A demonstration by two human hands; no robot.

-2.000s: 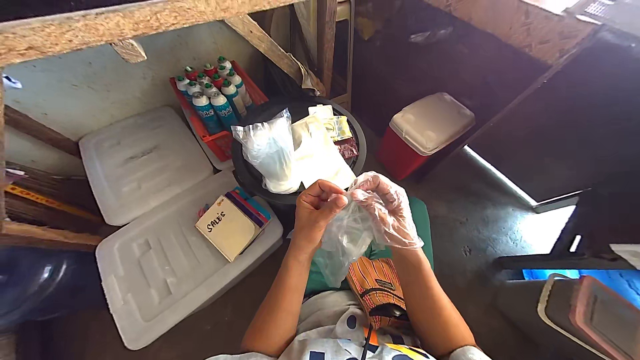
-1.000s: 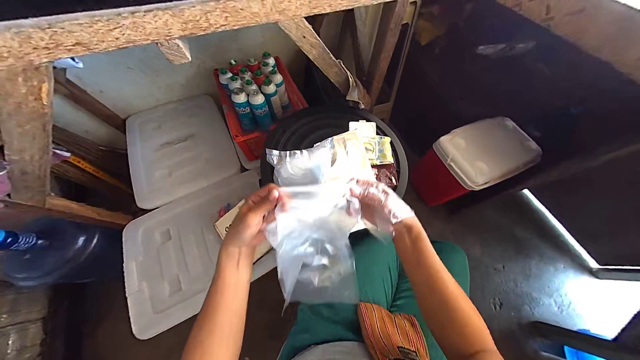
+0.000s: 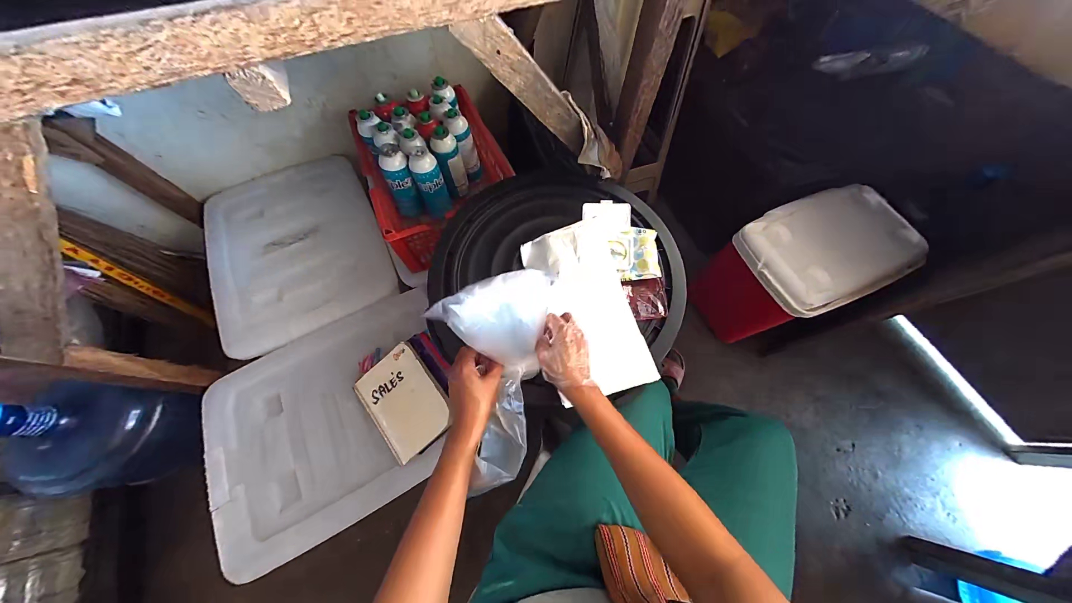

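Observation:
On the round black lid [image 3: 477,230] lie white paper sheets [image 3: 615,343], a yellow-and-white packet [image 3: 641,251], a dark red packet [image 3: 645,299] and a bulging plastic bag with white contents [image 3: 494,314]. My left hand [image 3: 476,381] is bare and pinches a clear plastic bag [image 3: 501,435] that hangs down below the lid's near edge. My right hand [image 3: 564,352] wears a clear plastic glove; it rests at the right side of the white-filled bag, over the paper. Whether its fingers grip anything is hard to tell.
Two whitish plastic bin lids [image 3: 293,251] are at the left, one bearing a notebook [image 3: 404,402]. Behind stands a red crate [image 3: 410,243] of spray cans. A red cooler with a white lid [image 3: 837,247] is at the right. A wooden beam [image 3: 251,42] crosses the top; a large blue water bottle [image 3: 92,435] lies far left.
Both hands have moved forward to the black lid from above the lap. The clear bag, spread between both hands one second ago, now hangs below my left hand.

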